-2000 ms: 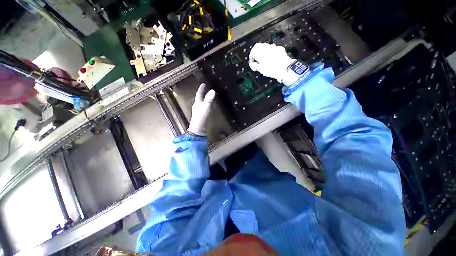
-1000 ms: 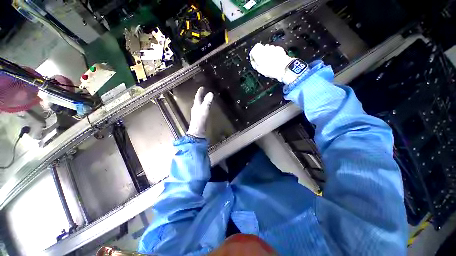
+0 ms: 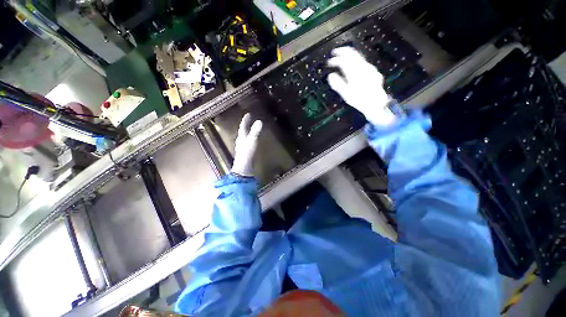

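A black studded pallet cover (image 3: 288, 105) lies flat on the conveyor rails (image 3: 313, 168), with green circuit board (image 3: 313, 104) showing through its cutouts. My right hand (image 3: 358, 82), in a white glove, is above the cover with fingers apart, slightly blurred, holding nothing visible. My left hand (image 3: 247, 147), in a white glove, is over the conveyor just left of the cover, with thumb and finger apart and nothing in it. Whether either hand touches anything cannot be told.
Beyond the rail stand a bin of pale metal brackets (image 3: 186, 73) and a bin of black-and-yellow parts (image 3: 239, 42). A green board (image 3: 310, 8) lies farther right. A control box (image 3: 121, 104) is at left. Studded black covers (image 3: 518, 164) stand at right.
My right hand has lifted and shifted a little to the right, and its fingers have opened. My left hand has stayed nearly in place. The cover has not visibly moved.
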